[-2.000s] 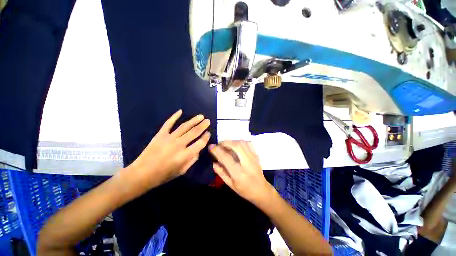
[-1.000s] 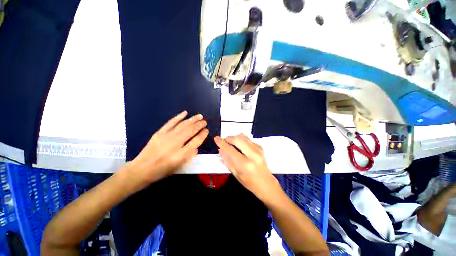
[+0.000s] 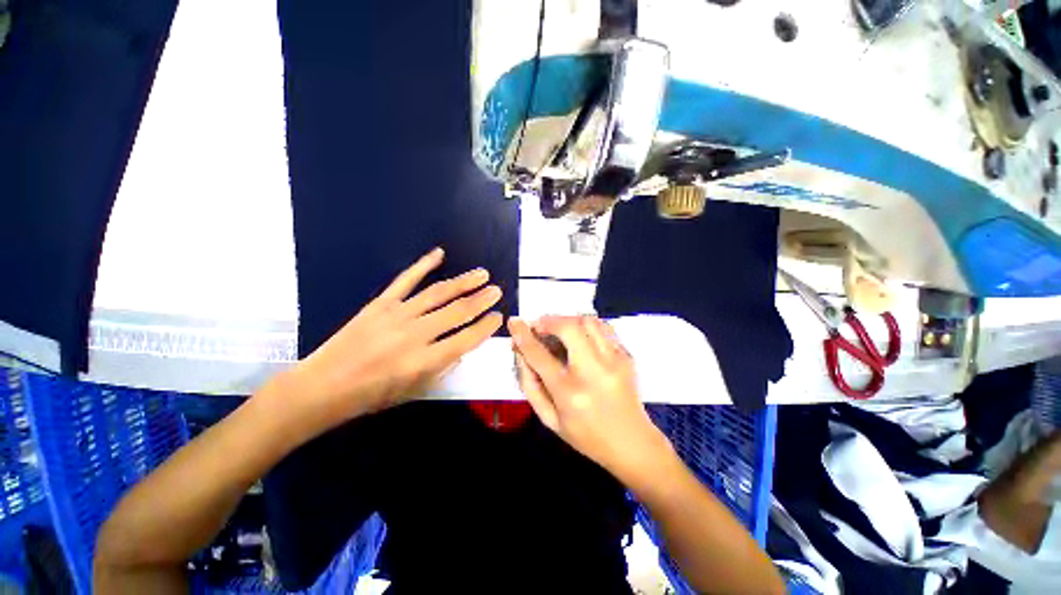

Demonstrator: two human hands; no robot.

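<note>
A long dark panel [image 3: 384, 140] lies on the white table, its right edge running up under the left end of the sewing machine head [image 3: 582, 128]. My left hand [image 3: 401, 337] lies flat on the panel's near end, fingers apart, pressing but not gripping. My right hand [image 3: 582, 378] is at the panel's near right corner, fingers curled, thumb and fingertip close together at the edge; whether they pinch the cloth is hidden. A small dark cut piece [image 3: 686, 279] with a concave near edge lies right of the needle area.
Red-handled scissors [image 3: 859, 355] lie right of the cut piece. Another dark panel [image 3: 70, 151] lies far left. Blue crates [image 3: 111, 465] stand below the table edge. Black and white cloth [image 3: 884, 477] and another person's arm [image 3: 1024, 494] are at lower right.
The panel's near end has moved up the table, away from me, baring the front edge. My right fingers have curled more. The view has shifted slightly.
</note>
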